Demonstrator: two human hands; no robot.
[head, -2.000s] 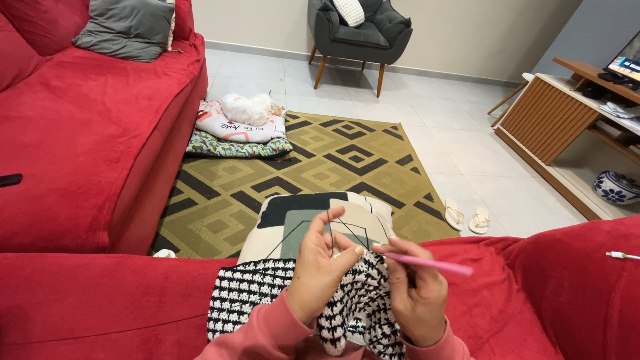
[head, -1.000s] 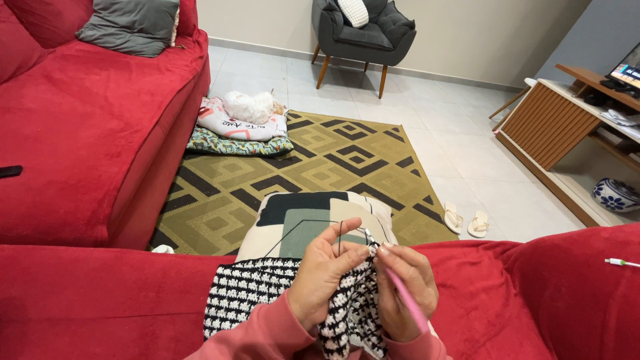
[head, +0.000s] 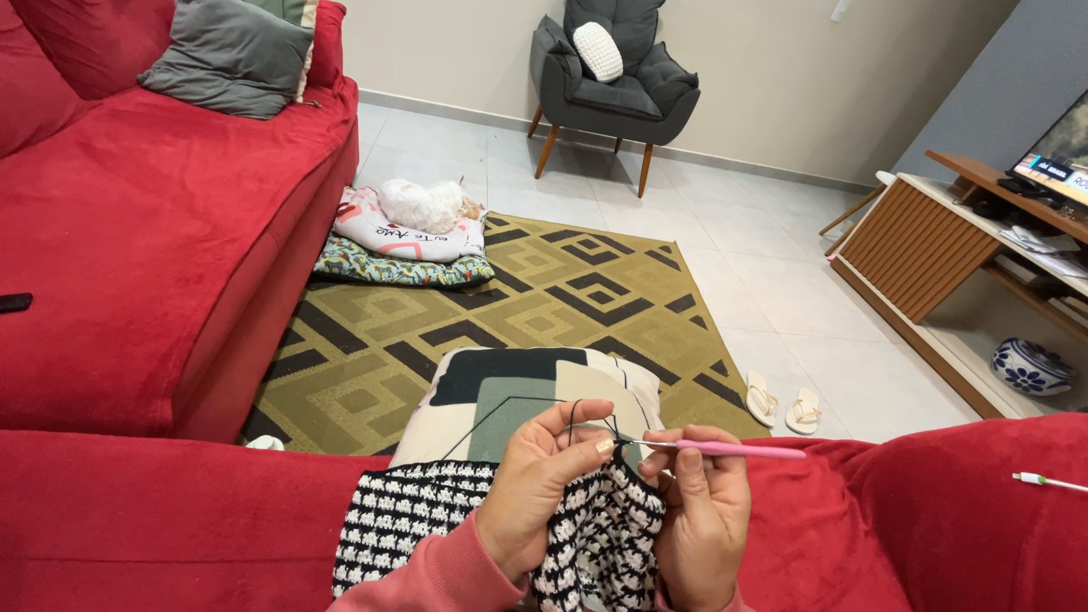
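My left hand (head: pixel 540 476) pinches the upper edge of a black-and-white crocheted piece (head: pixel 416 518), with black yarn (head: pixel 501 401) looped over its raised index finger. In my right hand (head: pixel 701 510) is a crochet hook with a pink handle (head: pixel 739 448), lying nearly level; its metal tip meets the work at my left fingertips. The crocheted piece hangs in folds between and below my hands and spreads out to the left. Behind it lies a patterned cushion (head: pixel 510 425), over which the yarn runs.
Red sofa sections (head: pixel 170 518) lie around me. Beyond are a patterned rug (head: pixel 544 314), a white furry animal (head: pixel 421 204) curled on stacked cushions (head: pixel 399 272), a grey armchair (head: pixel 629 102), flip-flops (head: pixel 803 411) and a TV stand (head: pixel 918 246). A white cable (head: pixel 1033 479) rests on the right sofa.
The hook has turned from pointing steeply down at its handle end to nearly level, its handle now out to the right. My left hand still holds the crochet work.
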